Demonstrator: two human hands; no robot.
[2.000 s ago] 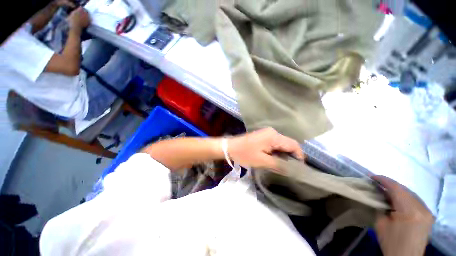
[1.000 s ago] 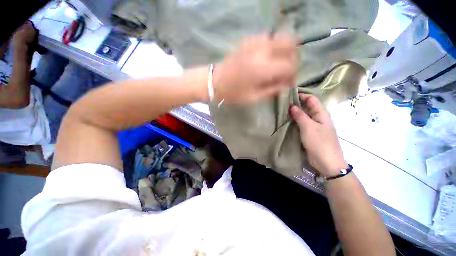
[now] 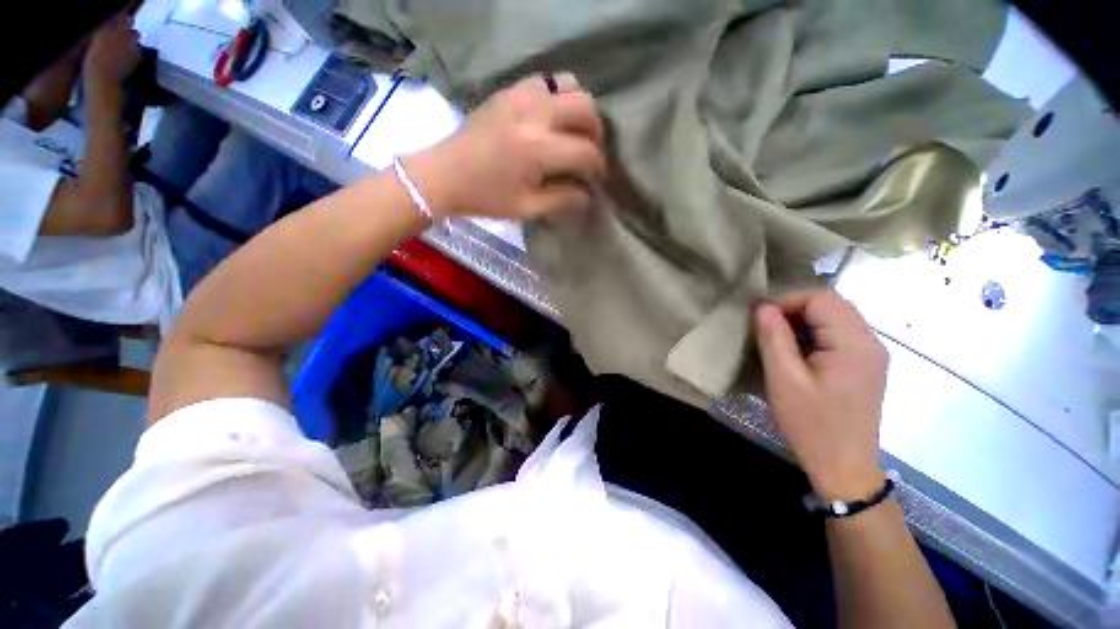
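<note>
An olive-khaki garment piece (image 3: 688,184) lies bunched over the white table and hangs over its front edge. My left hand (image 3: 522,150) is on the cloth's left part, fingers curled, pinching the cloth. My right hand (image 3: 820,369) pinches the edge of the cloth near the table's front edge, beside a small turned-up flap. The white head of the sewing machine (image 3: 1059,154) stands at the right; its needle area is partly hidden by shiny cloth and glare.
A blue bin (image 3: 322,359) with olive cloth pieces and a red bin (image 3: 457,280) stand below the table. A control panel (image 3: 332,98) and red-handled scissors (image 3: 241,53) are at the upper left. Another person (image 3: 92,234) sits at the far left. A ruler strip (image 3: 983,553) runs along the table edge.
My left hand has moved left, away from my right hand. My right hand has moved slightly right and down. The cloth is spread wider between them.
</note>
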